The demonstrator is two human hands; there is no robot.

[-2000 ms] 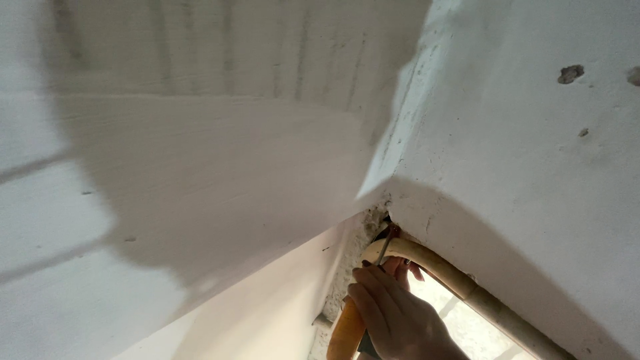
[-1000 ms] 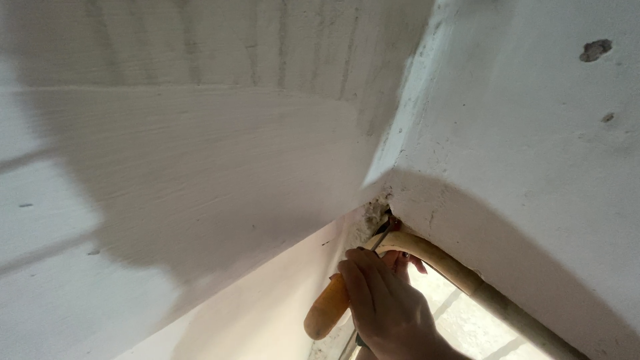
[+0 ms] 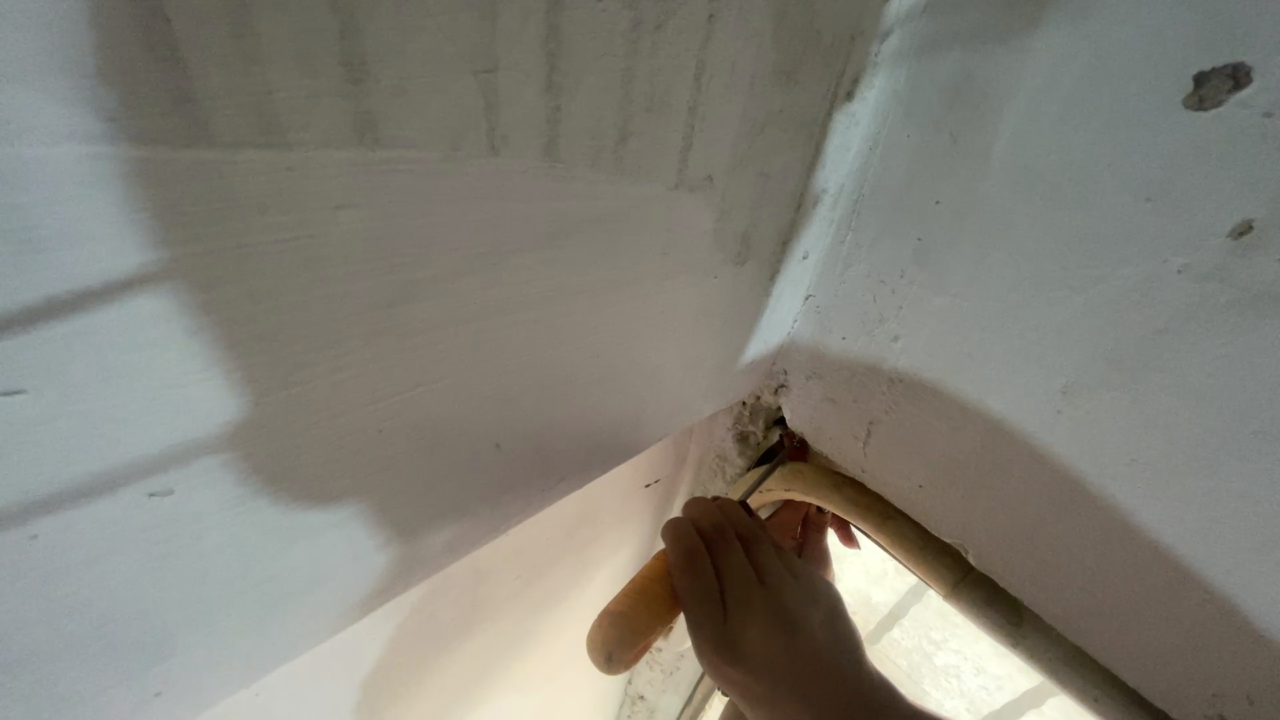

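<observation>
My right hand [image 3: 765, 610] is closed around the tool's orange-brown rounded handle [image 3: 630, 615], whose butt points down and left. Its thin metal shaft [image 3: 765, 480] runs up and right past the bend of a beige pipe [image 3: 800, 480] to a dark gap [image 3: 785, 435] in the corner, where something reddish shows. The kind of tool is not certain; it looks like a screwdriver. Behind the right hand, fingers of my left hand [image 3: 820, 530] show just under the pipe bend; the rest of it is hidden, and its grip cannot be made out.
Pale plastered surfaces [image 3: 450, 300] meet above the hands, with broken, rough plaster [image 3: 757, 420] beside the gap. The pipe runs down to the right along a bright opening [image 3: 940, 640]. Chipped holes [image 3: 1217, 87] mark the right-hand wall. Broad shadows fall across the surfaces.
The tool's handle has swung outward to the left from its steeper position two seconds ago, and my right hand has turned with it. The shaft stays at the corner gap.
</observation>
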